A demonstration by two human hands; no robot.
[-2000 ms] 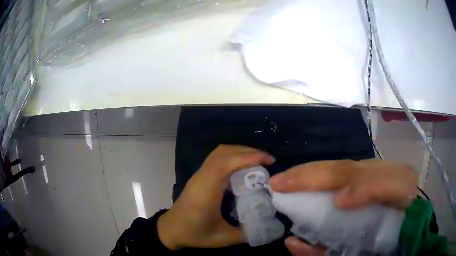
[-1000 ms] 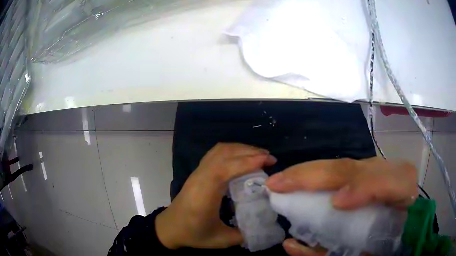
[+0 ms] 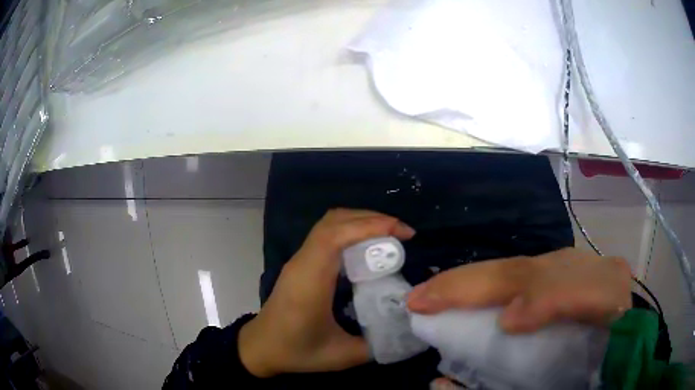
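Note:
My left hand holds a row of small white plastic units side by side over my lap. The top unit's end face shows an oval recess with small dark holes. My right hand grips the whitish glue syringe, wrapped in film, with a bright green cap at its rear. The syringe's front end is at the second unit; the tip itself is hidden or too blurred to make out. The syringe's lower part is cut off by the picture's edge.
A crumpled white cloth or paper lies on the white bench. Clear trays are at the upper left. A clear-grey hose and thin black cable hang over the bench edge at right. Black cloth covers my lap.
My left hand and the units have moved slightly up. The syringe front has shifted from the top unit to the second one, leaving the top unit's end face uncovered.

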